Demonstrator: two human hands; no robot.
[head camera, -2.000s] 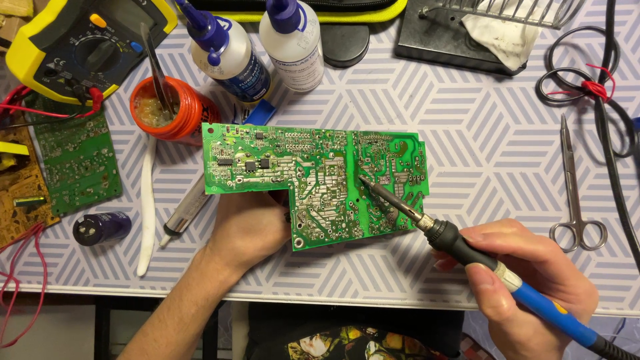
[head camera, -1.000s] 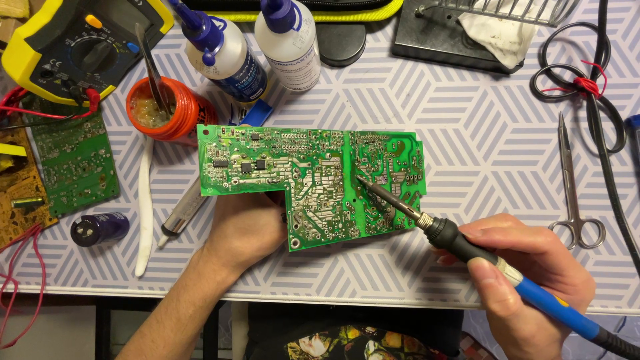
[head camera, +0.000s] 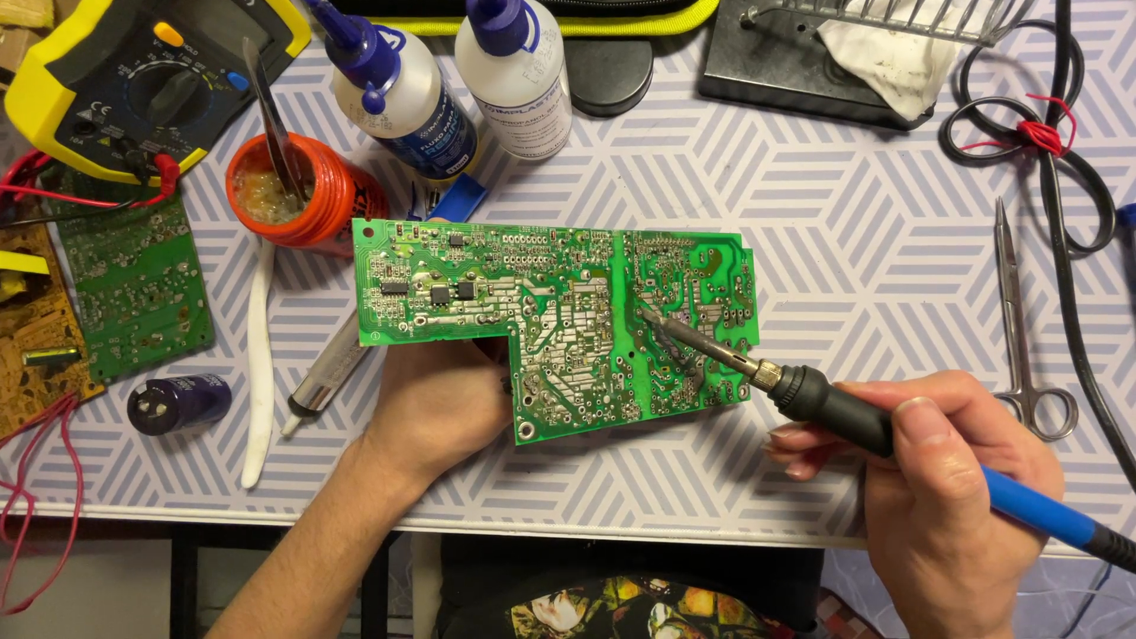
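A green printed circuit board (head camera: pixel 568 328), solder side up, is held by my left hand (head camera: pixel 435 399), whose fingers are hidden beneath it. My right hand (head camera: pixel 941 470) grips a soldering iron (head camera: pixel 830 408) with a black and blue handle. The iron's tip meets or hovers just over the board, right of the bare green strip; contact cannot be told for sure. Left of the board stands an open orange jar (head camera: pixel 333 195) of amber paste with metal tweezers (head camera: pixel 273 124) in it. A desoldering pump or syringe-like tube (head camera: pixel 328 377) lies partly under the board.
Two bottles with blue caps (head camera: pixel 399 98) (head camera: pixel 524 80) stand behind the board. A yellow-black multimeter (head camera: pixel 151 89), another circuit board (head camera: pixel 138 284), a capacitor (head camera: pixel 180 404) and a white stick (head camera: pixel 259 373) are left. Right are a soldering iron stand (head camera: pixel 799 75), scissors (head camera: pixel 1016 328) and a tied black cable (head camera: pixel 1052 186).
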